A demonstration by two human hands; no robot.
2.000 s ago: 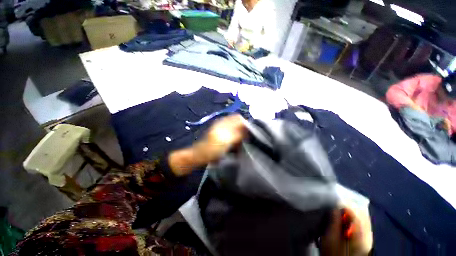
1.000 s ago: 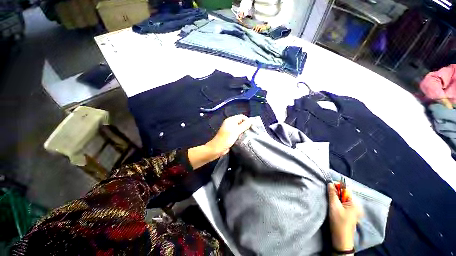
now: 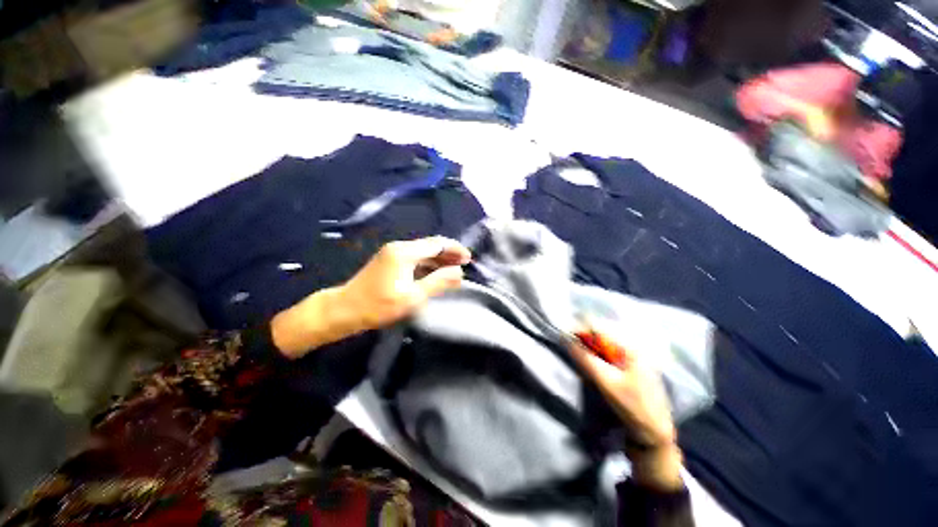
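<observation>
The inside-out denim garment (image 3: 494, 412), pale grey, lies bunched in front of me at the table's near edge. My left hand (image 3: 417, 278) is at its upper left edge, thumb and fingers curved with a small gap; blur hides whether cloth is pinched. My right hand (image 3: 629, 389) is on the garment's right part and holds the orange-red thread snips (image 3: 602, 348) in the palm. The snips' blades cannot be made out.
A dark sleeveless garment (image 3: 247, 232) with a blue hanger (image 3: 396, 196) lies at left. A long dark garment (image 3: 761, 309) lies at right. Lighter denim (image 3: 381, 77) is stacked at the white table's (image 3: 134, 149) far end. A person in pink (image 3: 802, 103) is at right, a stool (image 3: 51, 329) at left.
The view has shifted and blurred. My hands are closer together, and the grey garment is more bunched, with dark folds showing. My left hand's fingers look looser on its edge.
</observation>
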